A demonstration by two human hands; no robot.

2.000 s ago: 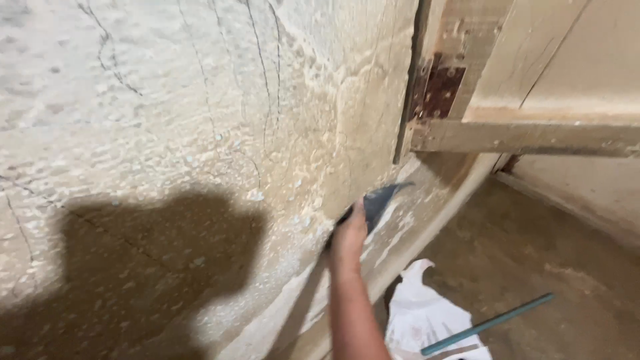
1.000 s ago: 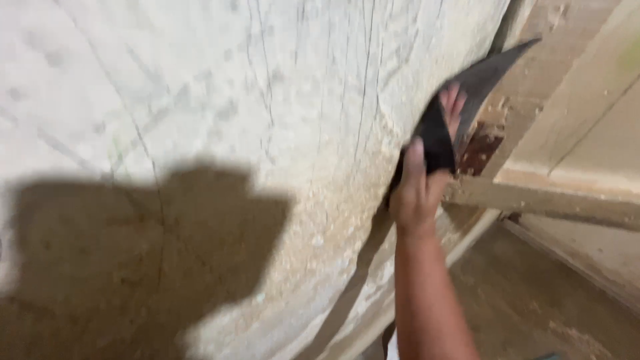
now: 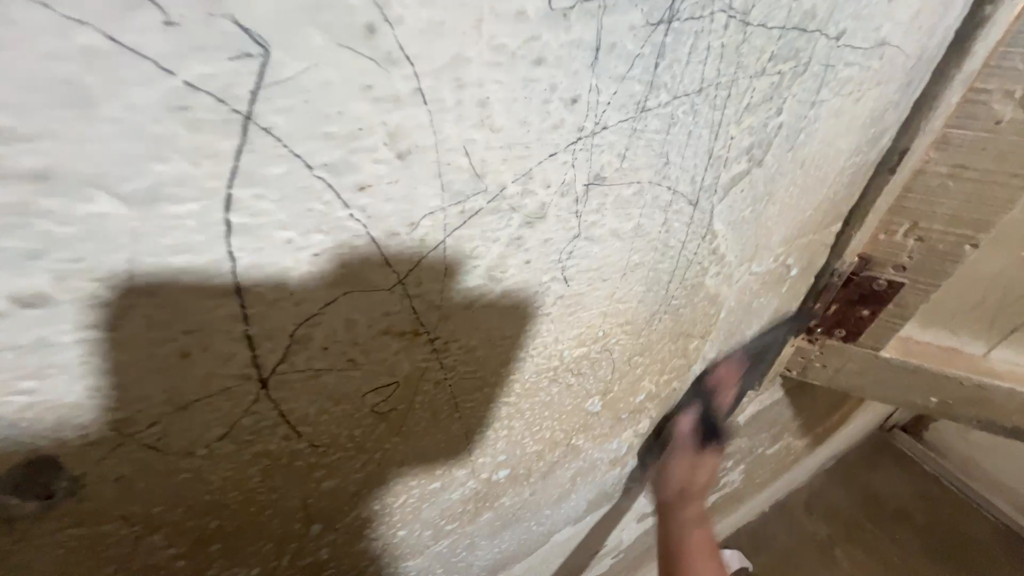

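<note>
My right hand (image 3: 690, 460), blurred by motion, is at the lower right with its fingers closed on a dark, thin, flexible sheet (image 3: 768, 344), possibly cloth or abrasive paper. The sheet spans from beside the palm up to the wooden frame near a rusty hinge (image 3: 858, 308). Behind the hand is a rough plastered wall (image 3: 512, 104), whitish above and tan lower down, with dark scrawled lines across it. Whether the sheet touches the wall is unclear. My left hand is out of view.
A wooden door frame (image 3: 944, 176) runs along the right, with a crosspiece (image 3: 904, 390) below the hinge. The brown floor (image 3: 872, 504) shows at the lower right. A scrap of white material (image 3: 736, 560) is at the bottom edge. A large shadow covers the lower left wall.
The sheet, spread with its tip above the hinge a second ago, now appears narrower with its tip beside the hinge. The view has shifted, and the teal stick on the floor has left it.
</note>
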